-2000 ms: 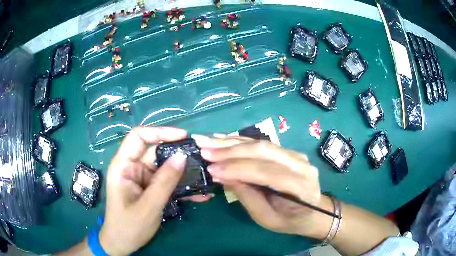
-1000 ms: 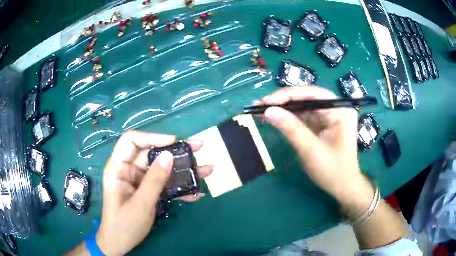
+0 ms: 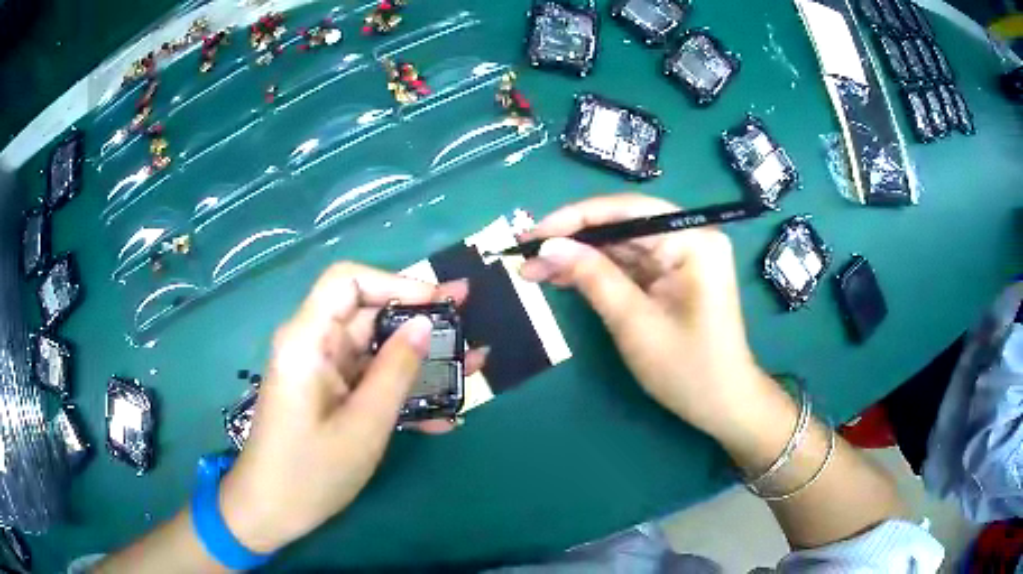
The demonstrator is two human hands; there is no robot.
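My left hand (image 3: 337,392) holds a black watch housing (image 3: 447,364), its silvery inner side facing up and the thumb on it. My right hand (image 3: 662,303) holds black tweezers (image 3: 662,228) like a pen. Their tips are at the upper edge of the adhesive sheet (image 3: 507,325), a cream-white card with a black band, lying on the green mat. Part of the sheet is hidden behind my left fingers and the housing. Whether the tips grip a piece is too small to tell.
A clear blister tray (image 3: 309,168) with red-gold parts (image 3: 406,82) lies at the upper left. More housings (image 3: 613,137) lie at both sides. Stacked trays (image 3: 22,426) stand at the left edge. A plain dark unit (image 3: 860,297) and a long strip (image 3: 858,107) lie right. A person's sleeve (image 3: 987,404) shows at right.
My right hand has gone from the housing to the adhesive sheet, bringing the tweezer tips to its top edge. My left hand still holds the housing. The camera view has shifted right.
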